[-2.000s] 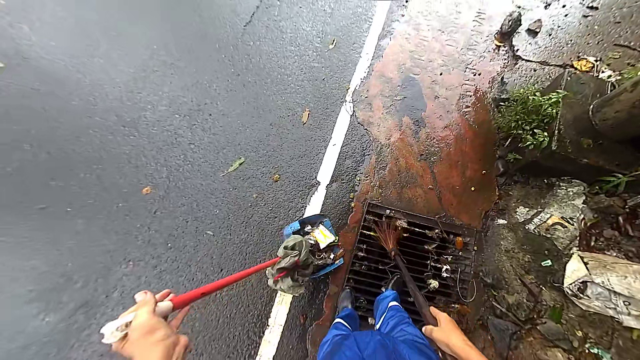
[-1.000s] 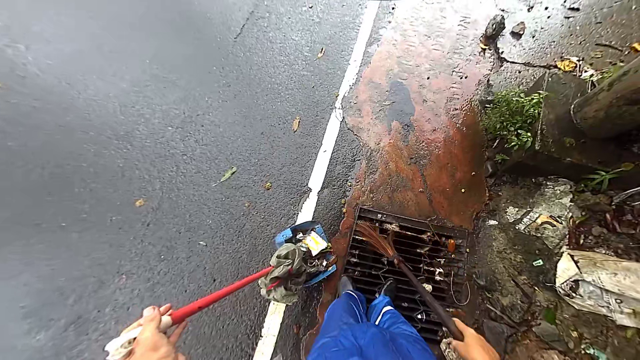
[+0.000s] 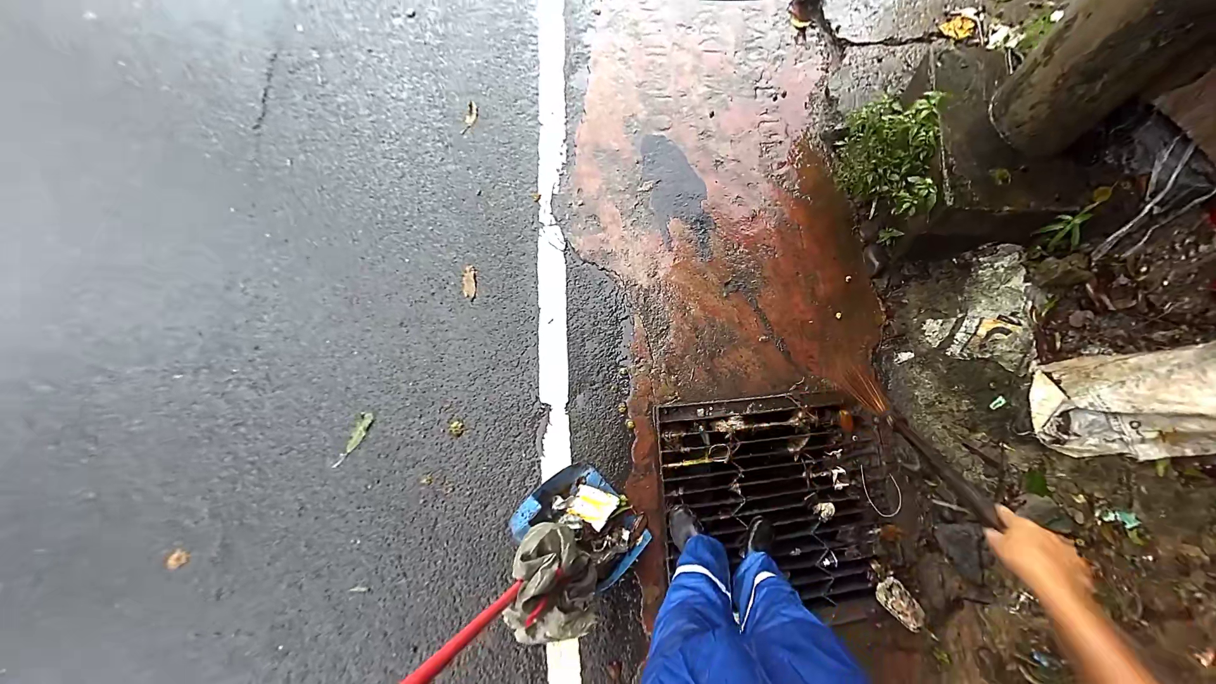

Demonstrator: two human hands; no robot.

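My right hand point(image 3: 1040, 560) grips the dark handle of a stick broom point(image 3: 940, 465) at the lower right. The broom's thin reddish bristles touch the wet ground just past the upper right corner of a metal drain grate point(image 3: 769, 494). A blue dustpan point(image 3: 537, 499) with litter in it lies on the white road line, left of the grate. A grey-green cloth point(image 3: 556, 579) is bunched at the foot of its red handle point(image 3: 465, 632), which runs out at the bottom edge. My left hand is out of view. Bits of litter are caught on the grate's bars.
My shoes stand on the grate's lower left part. Wet asphalt point(image 3: 285, 332) spreads on the left, with scattered leaves. To the right are a green plant point(image 3: 888, 157), a thick trunk-like pole point(image 3: 1083, 76), a dirty whitish sack point(image 3: 1130, 404) and soil with debris.
The broom has swung from over the grate to its upper right corner, with my right hand moving right. My left hand has gone out of view. The view has turned somewhat.
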